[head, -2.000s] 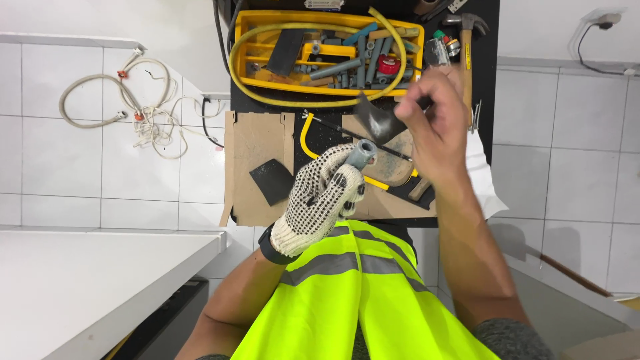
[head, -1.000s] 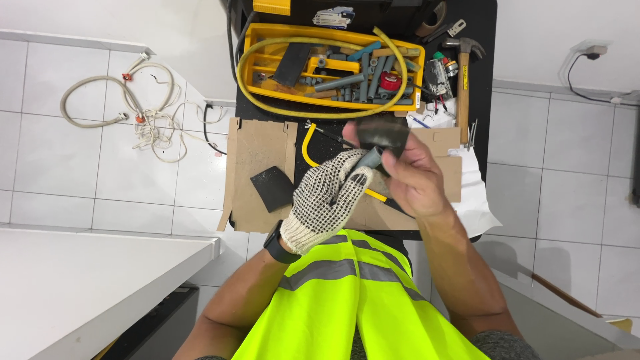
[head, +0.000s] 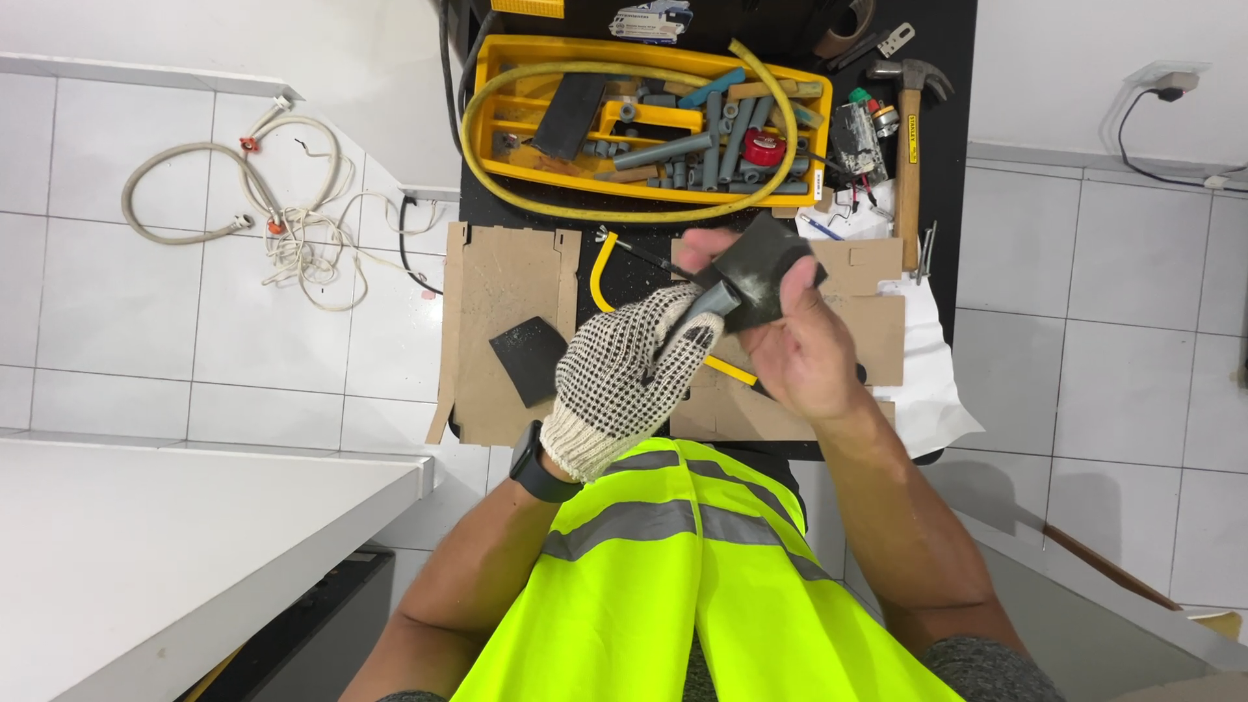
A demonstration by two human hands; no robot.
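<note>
My left hand [head: 632, 375], in a white knit glove with black dots, is closed around a short grey plastic pipe piece [head: 719, 300]. Its end sticks out toward the right. My bare right hand [head: 804, 341] holds a dark sheet of sandpaper [head: 762, 273] with a pale dusty patch, which touches the pipe's end. Beneath the hands lies a yellow-framed hacksaw [head: 602, 275], partly covered by them. Another dark abrasive sheet [head: 529, 361] rests on the cardboard [head: 520, 263] to the left.
Behind the hands, a yellow tray [head: 648, 195] holds grey pipe pieces and a red tape measure [head: 763, 148], with a yellow hose [head: 585, 212] looped over it. A claw hammer [head: 909, 175] lies at the right beside white paper [head: 931, 380]. Coiled cords [head: 312, 263] lie on the tiled floor.
Two seconds ago my right hand held the dark sheet above and right of the pipe, apart from it. Now the sheet is against the pipe's end. My left hand has kept its grip.
</note>
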